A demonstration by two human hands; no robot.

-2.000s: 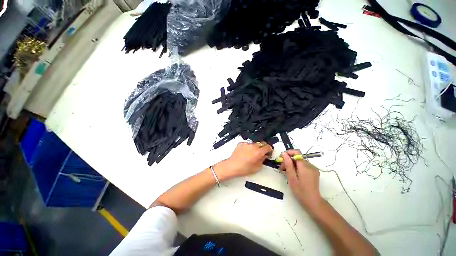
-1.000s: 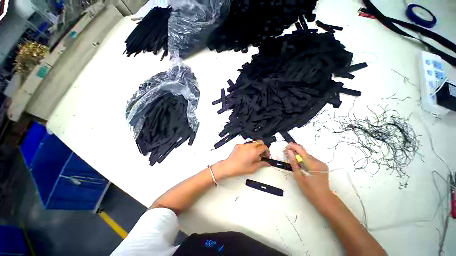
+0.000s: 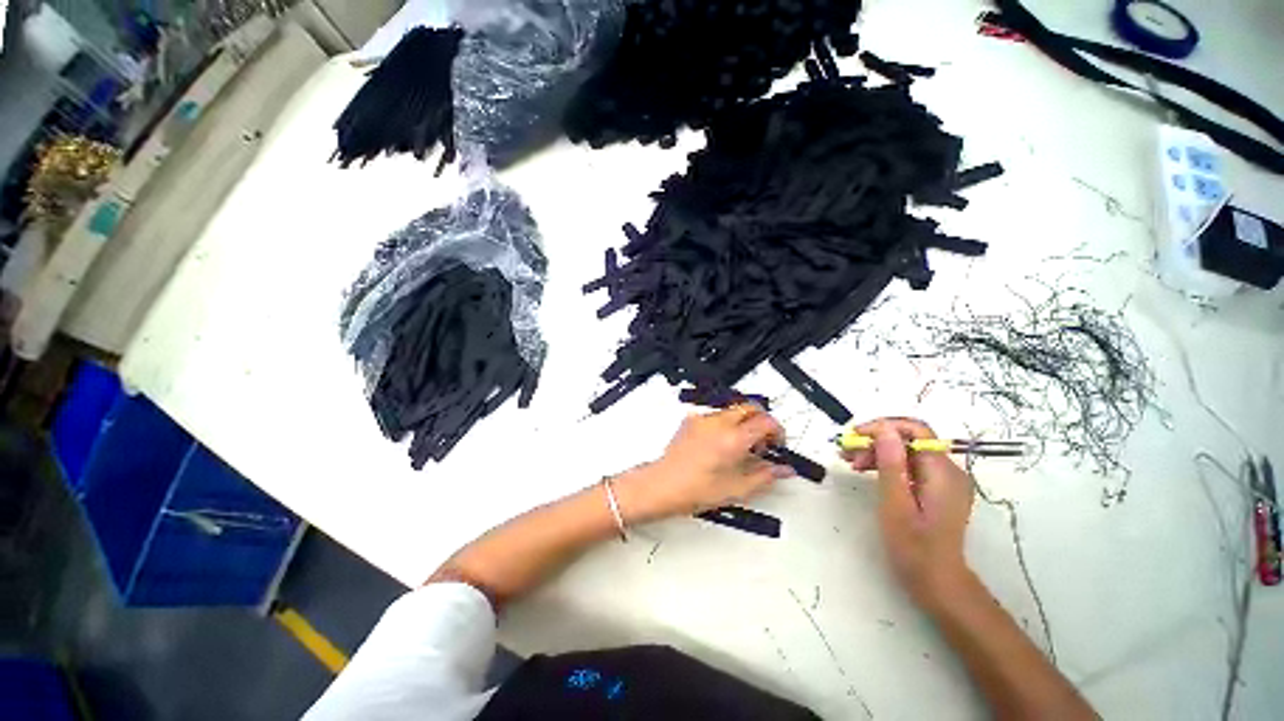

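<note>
My left hand (image 3: 715, 458) is closed on a short black fabric tab (image 3: 800, 462), whose right end sticks out past the fingers. My right hand (image 3: 922, 493) holds a yellow trimming pen (image 3: 929, 445), its grey metal shaft pointing right, a short gap right of the tab. Another black tab (image 3: 744, 521) lies on the table just below my left hand, partly hidden by it. The main tab pile (image 3: 789, 240) lies beyond my hands, with one tab (image 3: 813, 390) sticking out toward them.
An open plastic bag of tabs (image 3: 448, 338) lies left, a second bag (image 3: 521, 71) behind it. Thread clippings (image 3: 1049, 352) lie right. A power strip (image 3: 1190, 204) with black adapter (image 3: 1242, 247), red-handled snips (image 3: 1266, 524), tape roll (image 3: 1155, 26) and black strap (image 3: 1127, 64) are at the far right.
My right hand has moved right, away from the held tab, and the pen now lies sideways in it. My left hand has come down slightly, over part of the loose tab. The whole view has shifted slightly.
</note>
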